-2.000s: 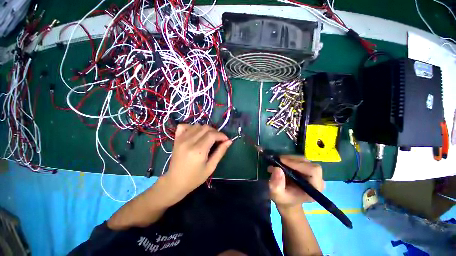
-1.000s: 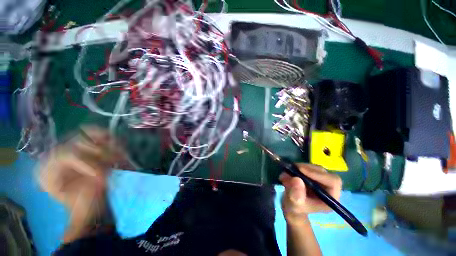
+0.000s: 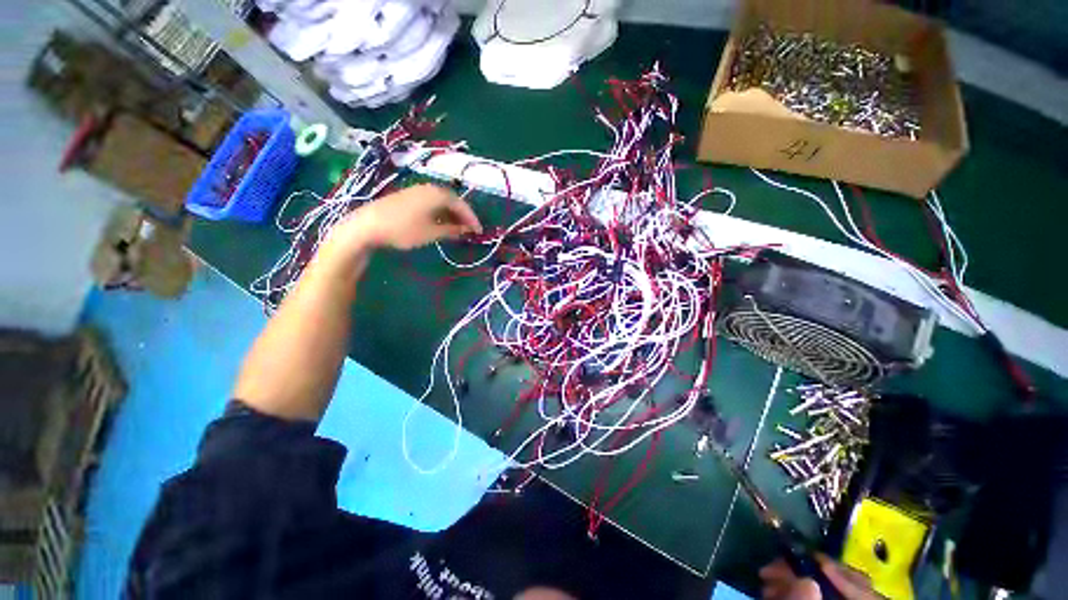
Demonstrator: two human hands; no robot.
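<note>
A tangled heap of red and white wire leads (image 3: 597, 293) lies in the middle of the green bench. My left hand (image 3: 412, 219) reaches over the bench at the heap's left edge, its fingertips by red wires; whether they grip one I cannot tell. My right hand (image 3: 820, 579), cut off by the bottom edge, holds the black soldering iron (image 3: 767, 510). The iron's thin tip points up-left toward a small silvery connector (image 3: 703, 443) at the jig. Another small silvery piece (image 3: 685, 476) lies on the mat. Loose barrel connectors (image 3: 826, 440) are piled right of the iron's shaft.
A fan (image 3: 820, 322) with a wire grille stands right of the heap. A cardboard box (image 3: 837, 152) of metal pieces is behind. A yellow sponge (image 3: 878, 545) and black stand are at lower right. A smaller wire bunch (image 3: 310, 234) and blue basket (image 3: 244, 170) are at left.
The view has turned left, bringing the basket and cardboard box in. My left hand has left the jig area, swung left, and moved up to the heap's left edge. My right hand keeps the iron.
</note>
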